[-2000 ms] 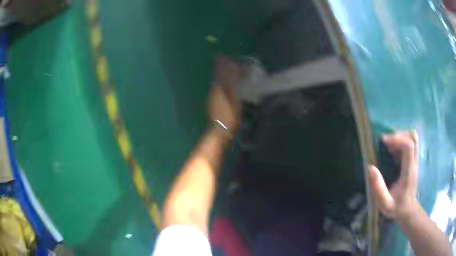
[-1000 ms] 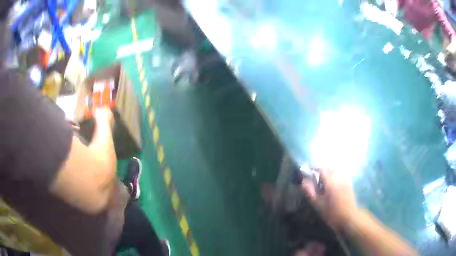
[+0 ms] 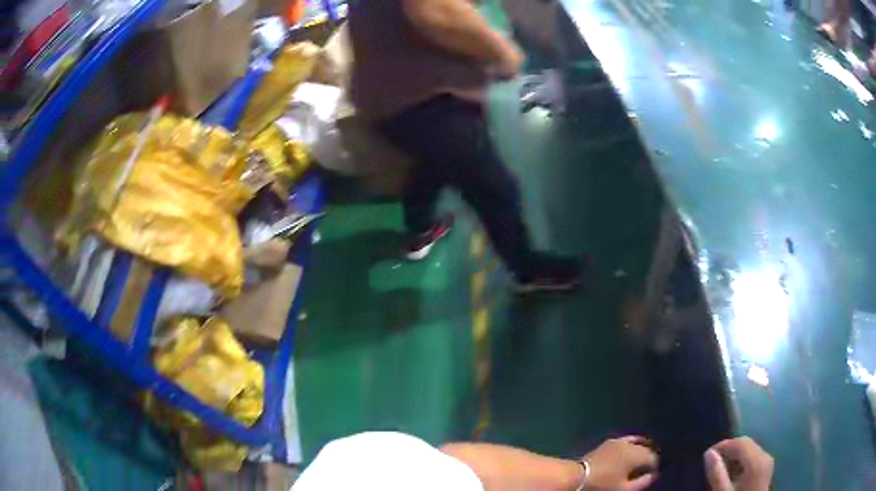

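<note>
My left hand [image 3: 622, 464] is low in the view beside the table edge, with a thin bracelet on the wrist and a white sleeve behind it. Its fingers are curled, and I cannot make out anything in it. My right hand [image 3: 742, 466] is just to its right at the edge of the glossy green table [image 3: 797, 221], partly cut off by the bottom of the picture. Its thumb and fingers are bent, and what lies between them is too blurred to tell.
A person [image 3: 451, 125] in dark clothes stands on the green floor ahead. At left is a blue-framed shelf [image 3: 58, 305] with yellow bags [image 3: 168, 197] and brown cartons [image 3: 264, 305]. A yellow-black line [image 3: 480, 336] crosses the floor. Strong glare lies on the table.
The view has swung left towards the shelf. The person, earlier near a carton with an orange item, now stands further ahead. My left arm is back in view, beside my right hand.
</note>
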